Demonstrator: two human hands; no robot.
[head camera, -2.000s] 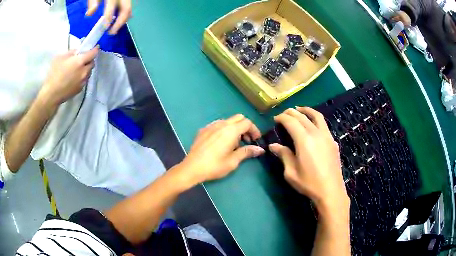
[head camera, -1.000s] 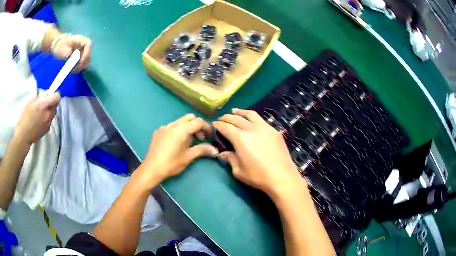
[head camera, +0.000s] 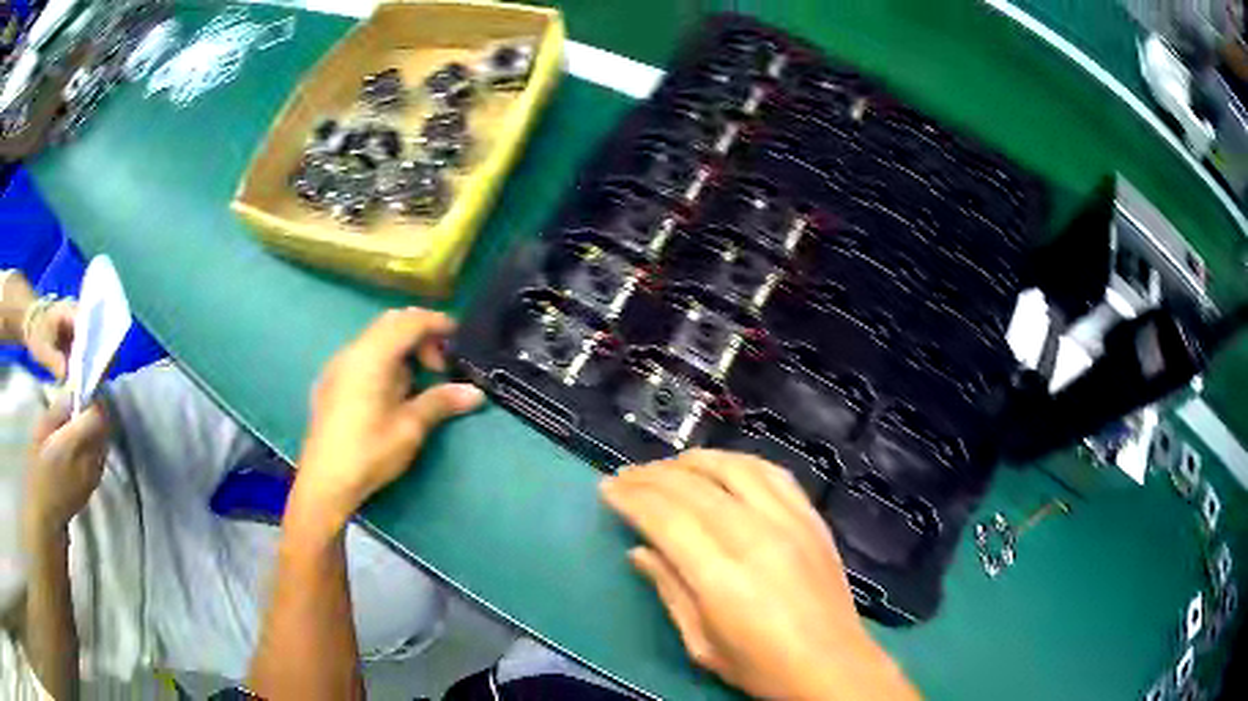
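A black blister tray lies on the green bench in front of me, its left pockets partly filled with square modules that have short red and yellow wires. My left hand is at the tray's near left corner, thumb and fingers apart around the corner; whether it grips the edge is hard to tell. My right hand lies palm down over the tray's near edge, fingers together and slightly blurred, with nothing visible in it. A yellow-brown carton tray with several loose modules stands left of the blister tray.
A metal box with a thick black cylinder stands right of the tray. A small wired part and pale square plates lie at right. Thin white frames lie far left. A neighbouring person holds a white paper sheet.
The view has shifted right, showing more of the tray. My right hand has moved away from my left hand, along the near edge. My left hand stays at the corner.
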